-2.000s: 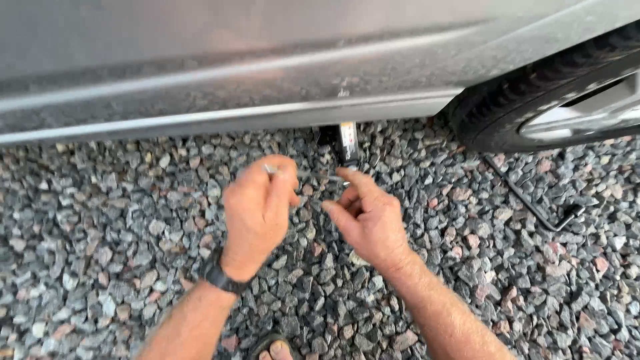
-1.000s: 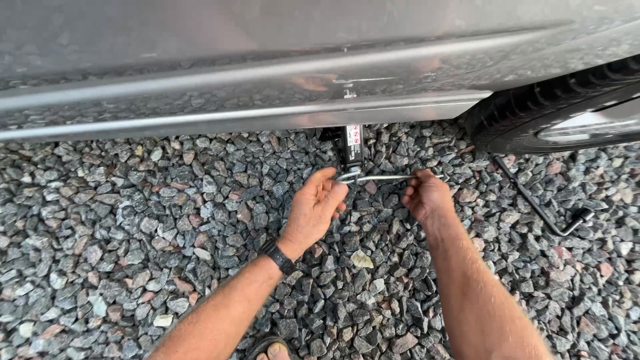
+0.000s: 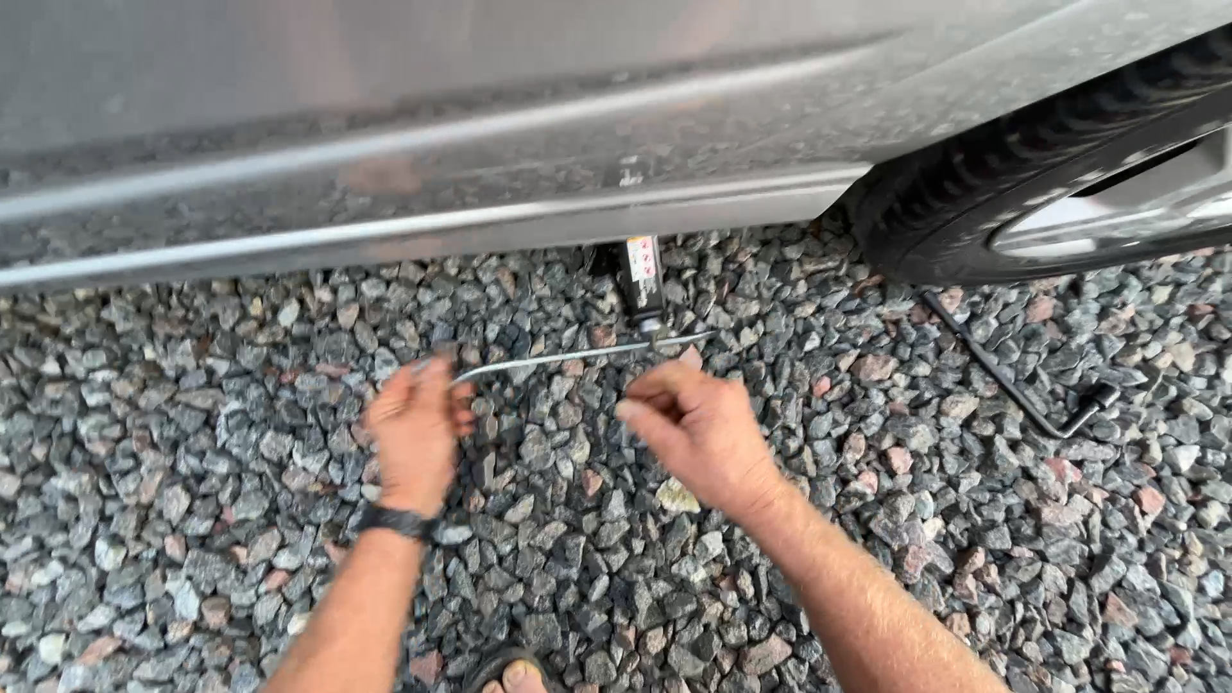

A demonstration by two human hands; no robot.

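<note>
My left hand, with a dark band on its wrist, grips the left end of a thin metal crank rod. The rod runs rightward to the near end of a black car jack, which bears a label with red symbols and stands partly under the car's sill. Just below the rod's right part is my right hand, fingers loosely curled and apart, with nothing visible between them. How the rod meets the jack is too small to tell.
The grey car's sill crosses above the hands. A wheel with a black tyre stands at the upper right. A black L-shaped wheel wrench lies on the gravel beside it. A foot shows at the bottom edge.
My left hand has moved left, away from the jack, and now grips the rod's left end. My right hand has let go of the rod, which it held a second ago, and moved left towards the jack.
</note>
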